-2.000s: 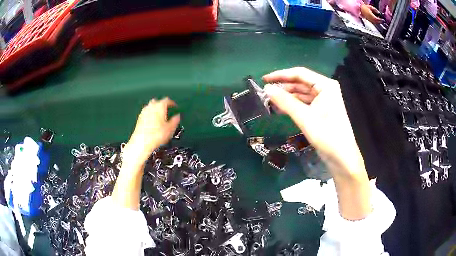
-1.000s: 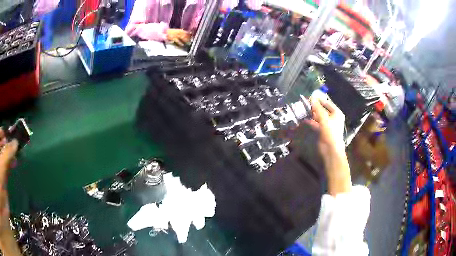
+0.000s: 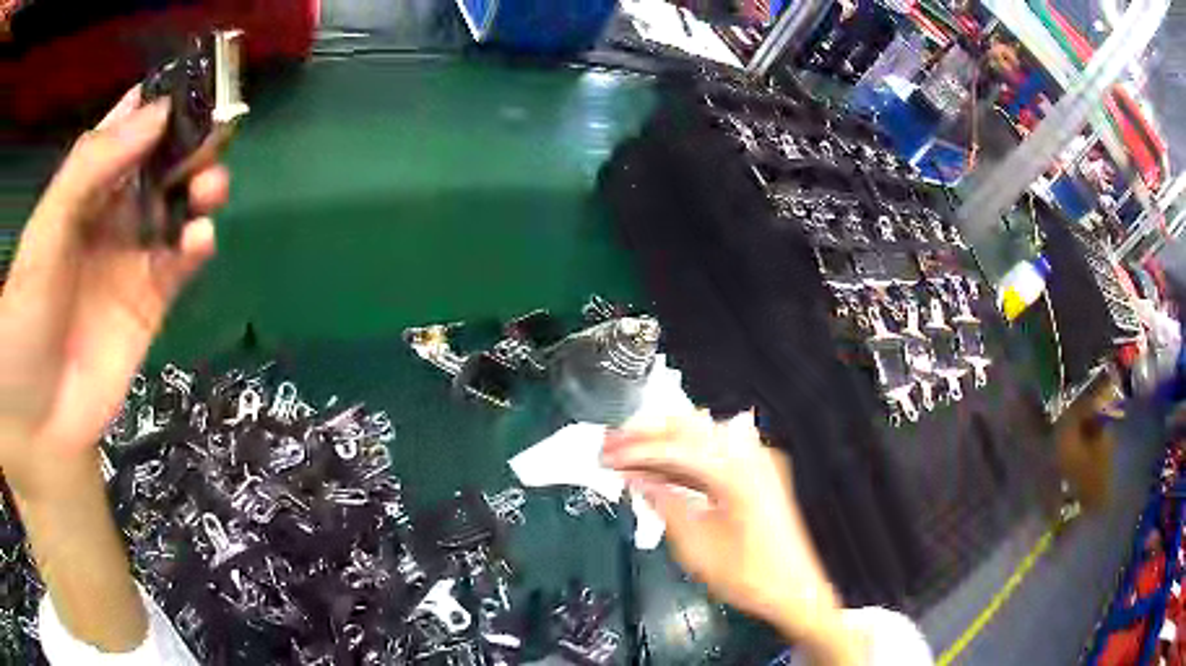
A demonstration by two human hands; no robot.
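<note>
My left hand [image 3: 111, 247] holds a dark watch body [image 3: 189, 130] upright at the upper left, with a pale metallic edge on its right side. My right hand [image 3: 715, 507] is over the pile of white wipes [image 3: 566, 462], its fingertips at the wipes; whether it grips one I cannot tell. A squat translucent dispenser [image 3: 605, 371] with a metallic top stands just behind the wipes. Small dark watch parts [image 3: 488, 375] lie to its left. A heap of loose clips [image 3: 247, 520] spreads over the front left of the bench.
A black foam tray [image 3: 728, 286] at the right holds rows of clipped watches [image 3: 910, 312]. A red tray [image 3: 280, 33] is at the far left and a blue box [image 3: 540, 20] at the far edge. A metal post [image 3: 1054, 124] rises beyond the foam tray.
My right hand has come from the foam tray, where it was with a clipped watch, to the wipes. My left hand shows further into view, still with a watch body. The view has turned left.
</note>
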